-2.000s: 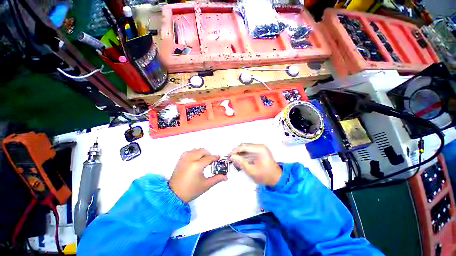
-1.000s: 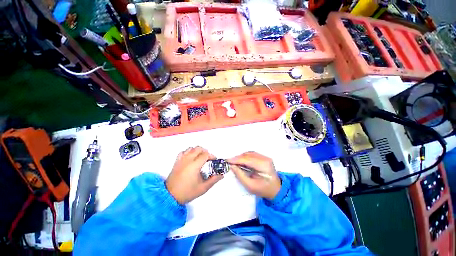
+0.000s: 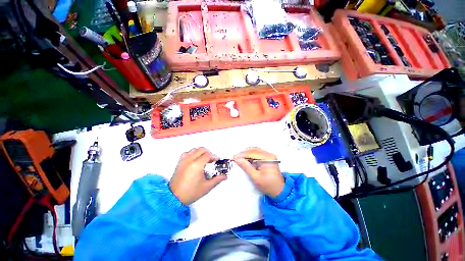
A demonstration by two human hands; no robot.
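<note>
A small device unit [image 3: 222,166], dark with a metallic rim, is held over the white sheet [image 3: 224,219]. My left hand [image 3: 195,176] grips it from the left between thumb and fingers. My right hand [image 3: 261,172] holds thin metal tweezers [image 3: 267,161] like a pen, lying nearly level and pointing left. Their tip is at the unit's right edge; contact cannot be made out. Two more dark squarish units, one at the upper left [image 3: 135,133] and one just below it [image 3: 131,151], lie on the sheet.
A grey electric screwdriver [image 3: 87,188] lies left, beside an orange multimeter [image 3: 33,165]. A long orange-red parts tray [image 3: 244,122] spans the back. A round container [image 3: 310,125] and blue base [image 3: 326,153] stand right. Larger parts trays [image 3: 214,62] and a pen holder [image 3: 148,63] stand behind.
My right hand has shifted slightly and the tweezers have turned from slanting down to the right to nearly level. My left hand keeps the unit in about the same place.
</note>
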